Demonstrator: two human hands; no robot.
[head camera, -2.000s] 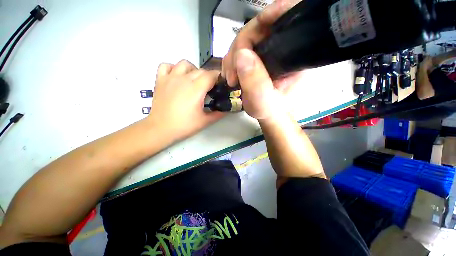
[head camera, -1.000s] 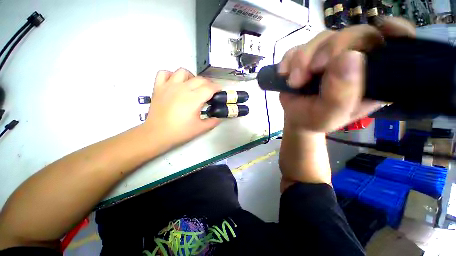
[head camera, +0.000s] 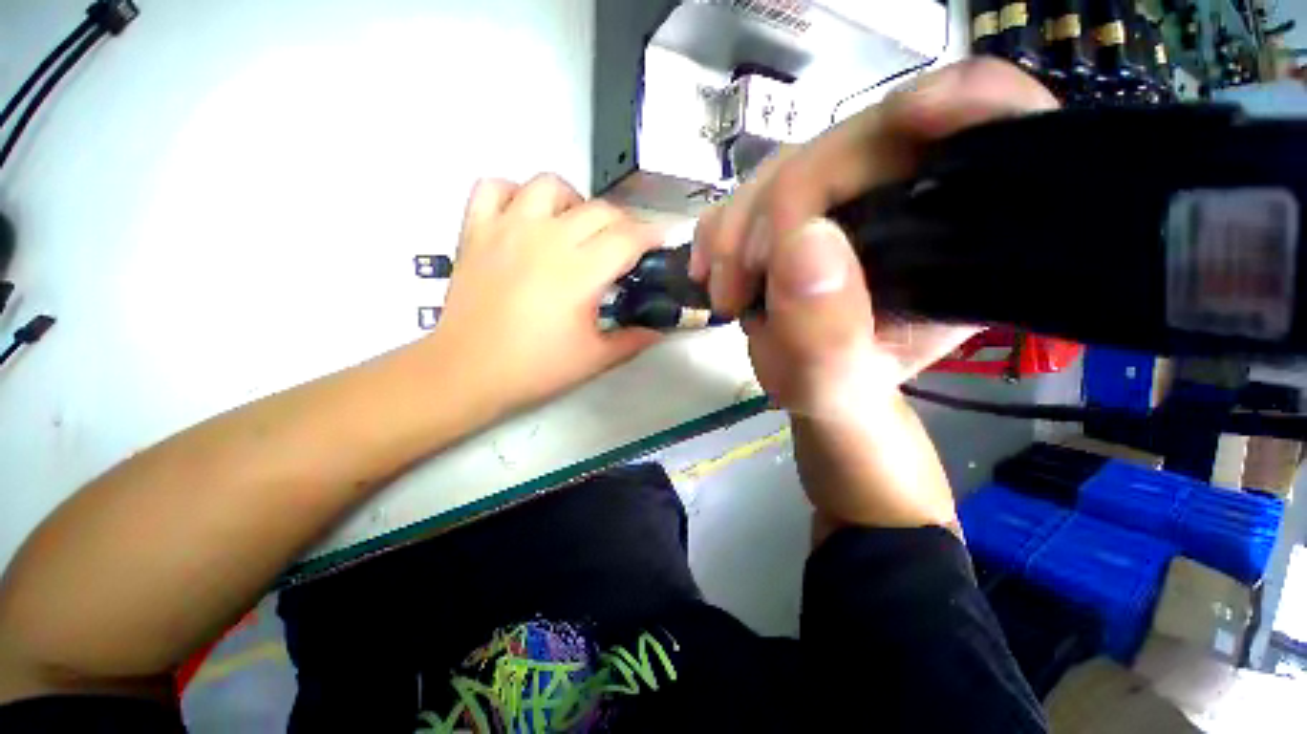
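My left hand holds a pair of small black housings with tan bands down on the white bench. Two small flat connectors stick out on the left side of that hand. My right hand is wrapped around the front of a large black electric screwdriver with a pale label. The screwdriver's nose is at the housings, beside my left fingertips. The bit tip and any screw are hidden by my fingers and the housings.
A grey-white screw feeder stands just behind the hands. Black cable leads lie at the far left. Black housings with tan bands are at the upper right. Blue bins and cardboard are on the floor at the right.
Since one second ago, my right hand has brought the screwdriver left from beside the feeder to the housings. Two seconds ago it was also at the housings. My left hand has barely moved.
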